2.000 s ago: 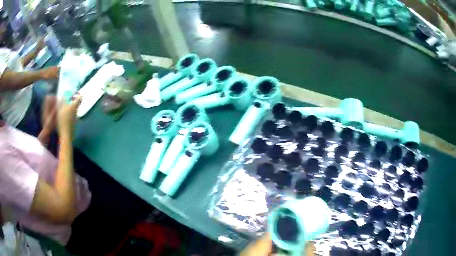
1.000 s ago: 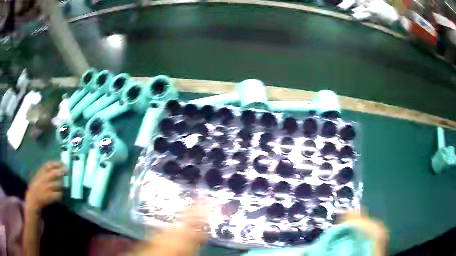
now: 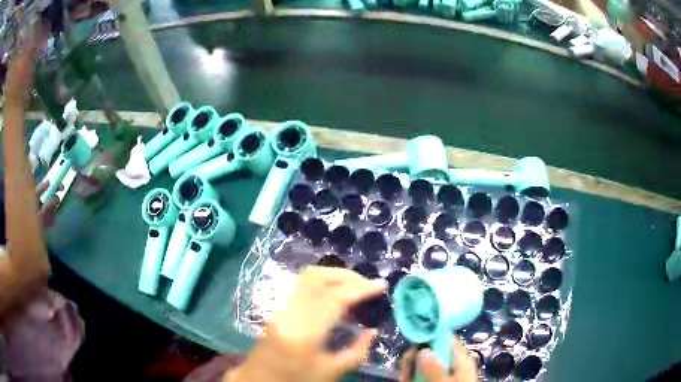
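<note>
My right hand [image 3: 444, 367], cut off by the lower edge, grips a teal handheld device [image 3: 457, 298] by its handle. Its barrel head is up, with the ringed opening facing left and teal inside. My left hand [image 3: 302, 324], blurred, is just left of the head, not touching it. A dark round cap [image 3: 340, 337] shows between its finger and thumb and appears pinched. Both hands are over a clear shiny tray [image 3: 257, 298] with rows of dark round caps [image 3: 479, 203]. The hands and the device hide part of its front.
Several teal units with dark centres [image 3: 179, 254] lie left of the tray. Two teal bodies [image 3: 427, 157] lie behind it, and another [image 3: 674, 257] is cut off at the right edge. A pale rail [image 3: 358, 142] borders the dark conveyor. A person's arm [image 3: 21, 179] is at left.
The view has swung left since one second ago. My right hand has brought the teal device from the lower right to over the tray, head up. My left hand has come close beside its head.
</note>
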